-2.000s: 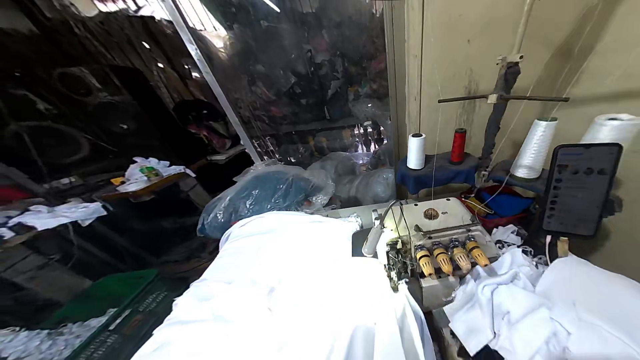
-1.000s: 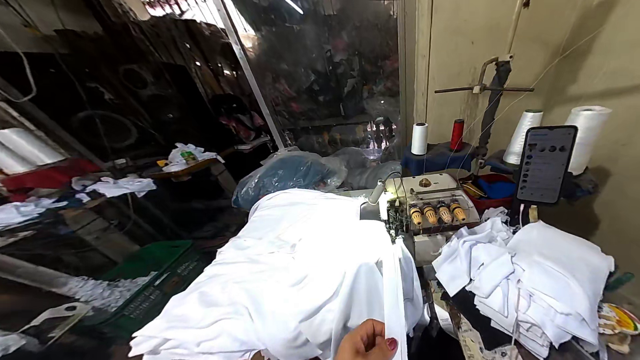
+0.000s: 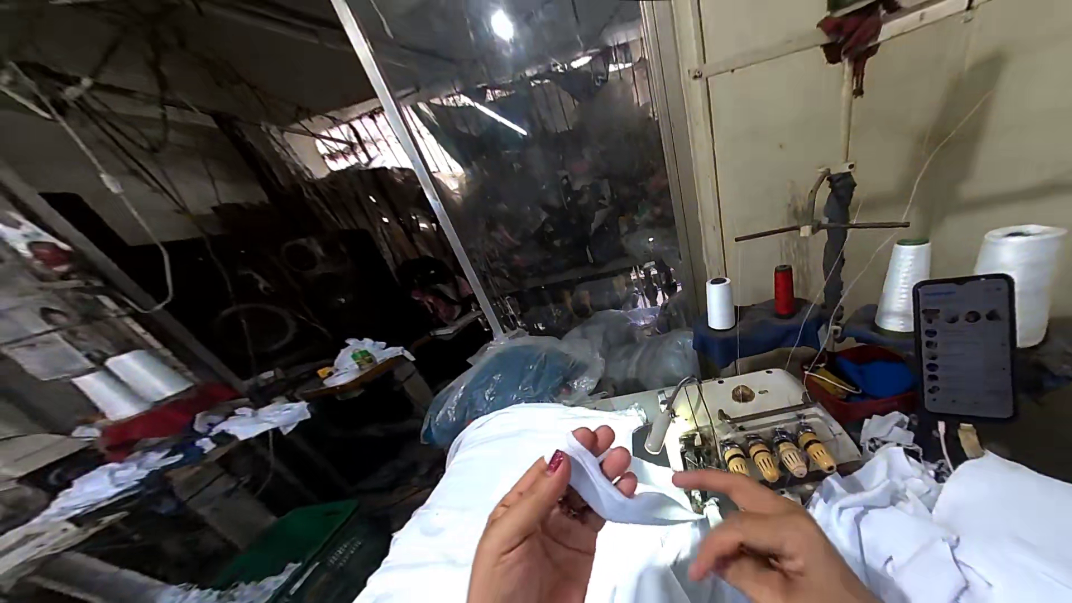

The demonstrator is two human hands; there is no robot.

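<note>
My left hand point(image 3: 557, 519), palm up, holds a folded strip of white fabric point(image 3: 615, 498) between thumb and fingers. The strip runs right to the needle area of an overlock sewing machine point(image 3: 737, 419), whose small lamp is lit. My right hand point(image 3: 762, 536) is at the strip's right end, by the machine's front, fingers bent and apart; whether it touches the fabric is hard to tell. Under both hands lies a large heap of white cloth point(image 3: 469, 486). Tension dials point(image 3: 775, 456) with yellow knobs line the machine's front.
White cut pieces point(image 3: 997, 519) lie at the right, below a propped phone point(image 3: 963, 347). Thread cones point(image 3: 904, 285) and a red basket point(image 3: 867, 410) stand behind. Bagged cloth point(image 3: 519, 377) lies behind the heap. A green crate point(image 3: 289, 544) is at the lower left.
Both hands are now in view at the machine; a second ago only one hand showed, at the bottom edge with a white strip. The strip is now raised in my left hand. The view has tilted up.
</note>
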